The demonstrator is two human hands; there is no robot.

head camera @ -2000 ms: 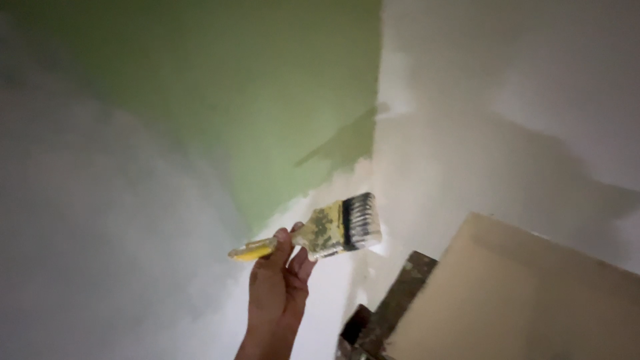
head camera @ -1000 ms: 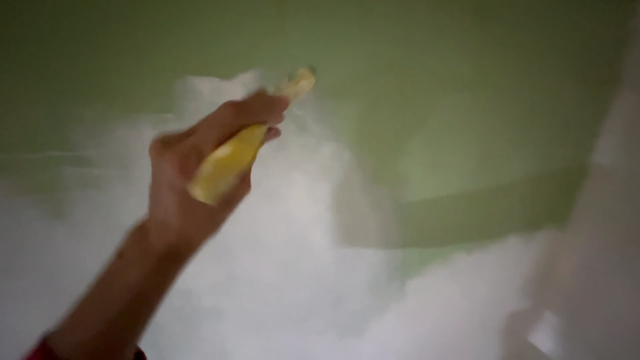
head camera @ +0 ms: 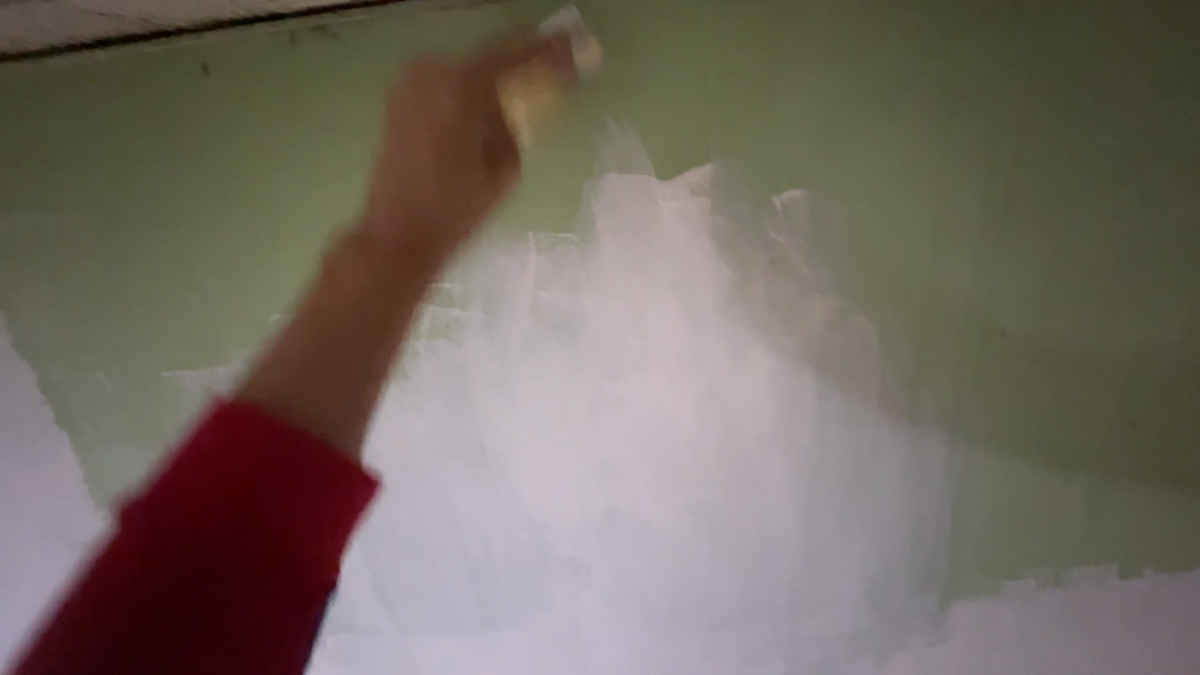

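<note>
My left hand (head camera: 445,141), at the end of a red sleeve, reaches up from the lower left. It is closed around the yellow handle of a paintbrush (head camera: 534,94), both blurred by motion. The brush head points up and right at the upper green part of the wall (head camera: 900,122); whether the bristles touch it cannot be told. Below and right of my hand, white paint (head camera: 637,412) covers a broad patch with streaky, uneven upper edges. My right hand is out of view.
A pale ceiling edge (head camera: 169,21) with a dark line along it crosses the upper left corner. White areas also lie at the far left and lower right of the wall. A soft shadow falls across the green at the right.
The view has swung from a wall corner, with a board-like object near it, to the upper wall. My left hand still holds the brush and now reaches near the ceiling edge.
</note>
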